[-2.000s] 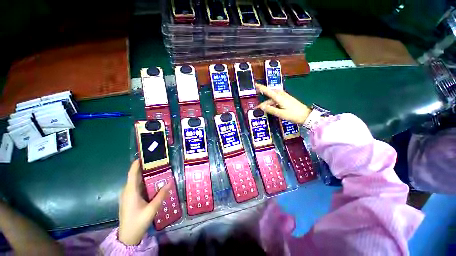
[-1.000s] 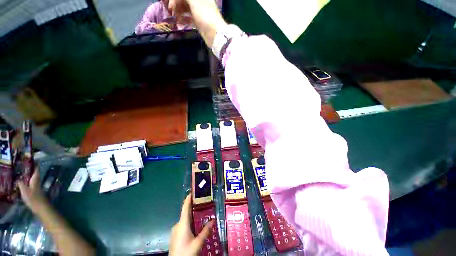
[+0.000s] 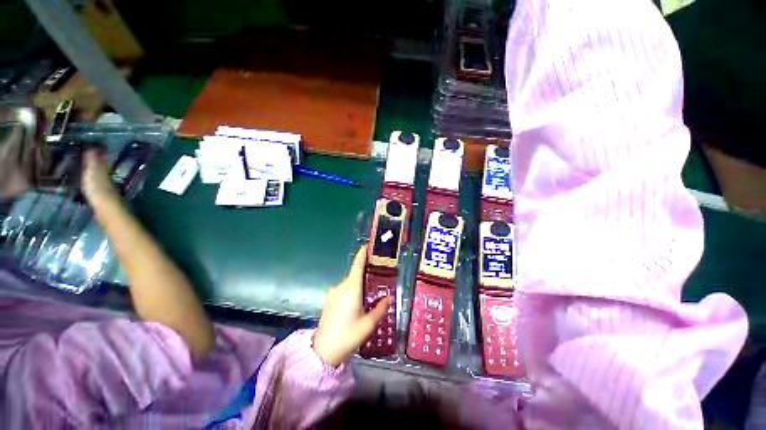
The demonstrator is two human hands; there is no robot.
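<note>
Open red flip phones lie in a clear plastic tray (image 3: 464,336) in two rows. My left hand (image 3: 346,317) is at the tray's left edge, fingers beside the front-left phone (image 3: 385,281), thumb over its keypad. That phone has a dark screen with a small white sticker (image 3: 386,237). The phone beside it (image 3: 432,290) and the third front phone (image 3: 499,294) show blue-white screens. Two rear phones at the left show white screens. My right hand is out of the picture at the top; its pink sleeve (image 3: 600,210) hides the tray's right part.
White batteries (image 3: 252,159) lie in a pile left of the tray, beside a blue pen (image 3: 323,175). A brown board (image 3: 290,101) lies behind. Stacked filled trays (image 3: 472,105) stand at the rear. At the left another person's arm (image 3: 147,252) reaches over another tray (image 3: 55,239).
The view has swung left. My right hand, over the rear phones two seconds ago, rose to the top and has now left the picture. My left hand stays at the front-left phone.
</note>
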